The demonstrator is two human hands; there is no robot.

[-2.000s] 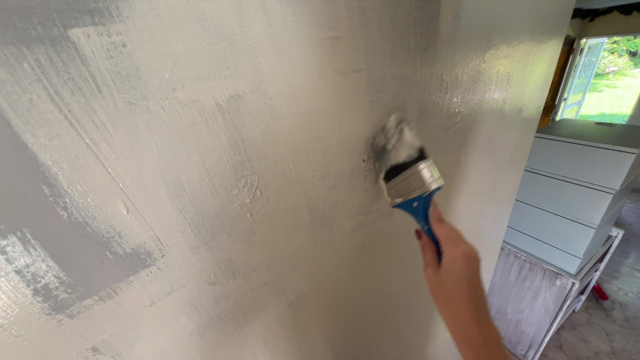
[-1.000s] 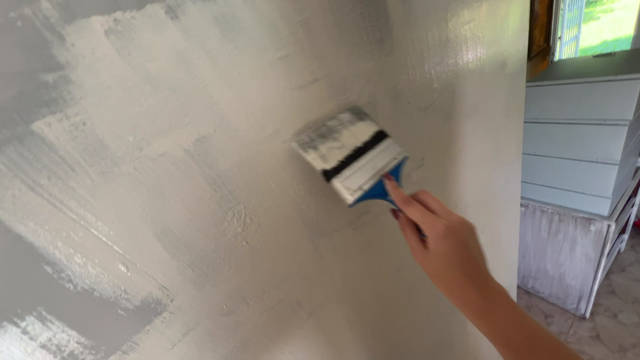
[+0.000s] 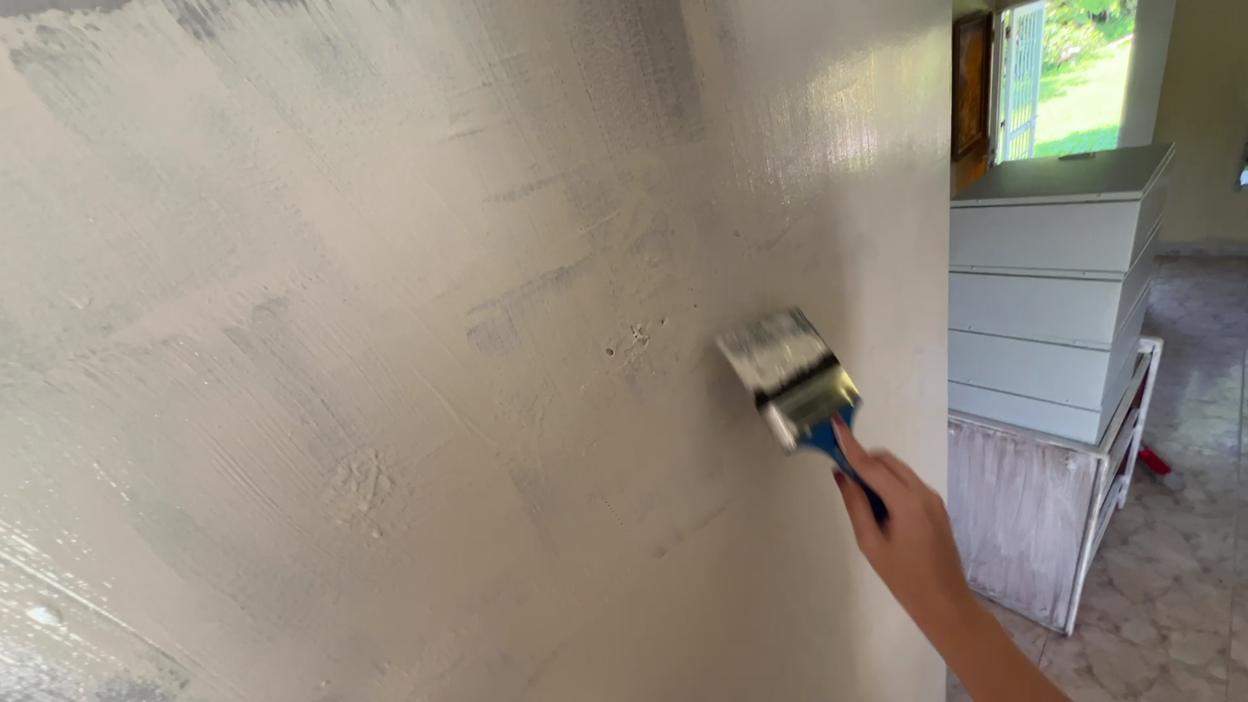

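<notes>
My right hand (image 3: pixel 902 526) grips the blue handle of a wide flat paintbrush (image 3: pixel 804 390) with a metal ferrule. Pale paint coats its bristles, which lie at the painted wall (image 3: pixel 546 409), right of a few small pits in the surface. Wet cream-white paint covers much of the wall in streaks, with grey showing through at the top and lower left. Rough raised spots stand out in the paint left of the brush. My left hand is not in view.
Past the wall's right edge, pale grey drawer units (image 3: pixel 1038 312) are stacked on a whitewashed wooden stand (image 3: pixel 1024 517). Behind them are an open doorway (image 3: pixel 1082 88) and a framed wooden panel (image 3: pixel 971 83). A red object (image 3: pixel 1153 460) lies on the tiled floor (image 3: pixel 1160 585).
The brush in my right hand has moved over the wall, and now lies nearer the wall's right edge than one second ago. The view has shifted.
</notes>
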